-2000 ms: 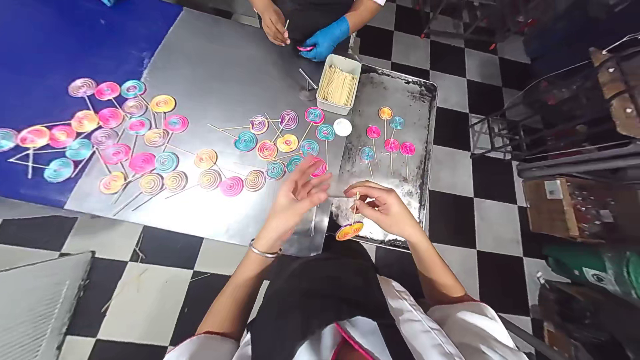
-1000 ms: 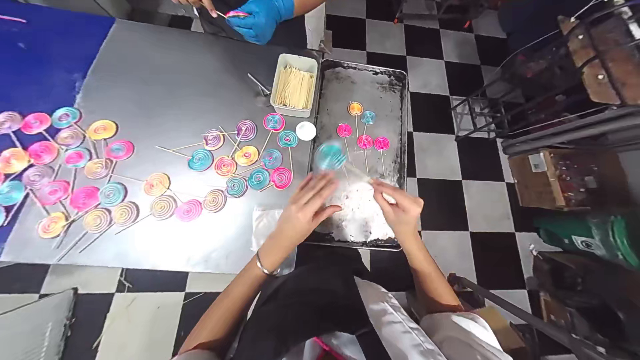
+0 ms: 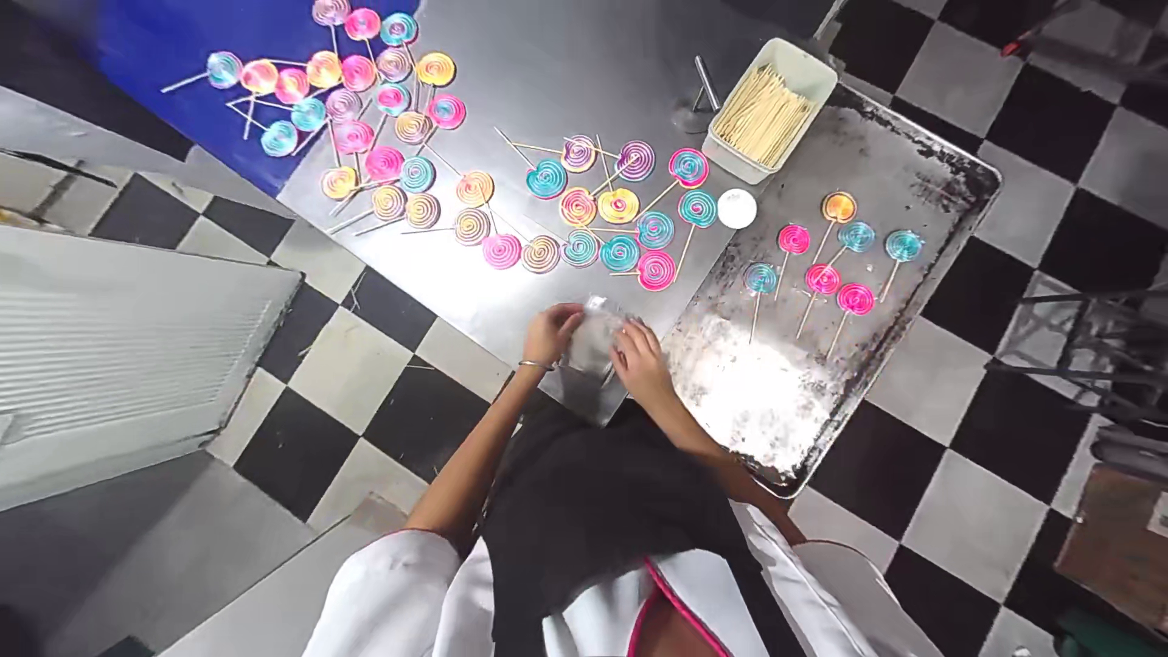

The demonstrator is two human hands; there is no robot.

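Observation:
Near the front edge of the metal table (image 3: 456, 292), my left hand (image 3: 552, 334) pinches the left side of a clear plastic bag (image 3: 593, 339). My right hand (image 3: 641, 358) has its fingers on the bag's right side. A thin stick seems to show at the bag; whether a lollipop is attached cannot be told. Beyond my hands lie several spiral lollipops on sticks, among them a pink one (image 3: 656, 271) and a teal one (image 3: 620, 254). On the worn baking tray (image 3: 849, 401) to the right lie several more, including an orange one (image 3: 839, 207).
A white container of wooden sticks (image 3: 766, 109) stands at the tray's far left corner. Beside it are a round white object (image 3: 736, 209) and a metal tool (image 3: 706, 84). More lollipops (image 3: 384, 164) cover the table's left part. A metal rack (image 3: 1086, 338) stands at the right.
My hands have moved from over the tray to the table's front edge, onto the clear bag. A teal lollipop now lies at the tray group's right. The view has turned.

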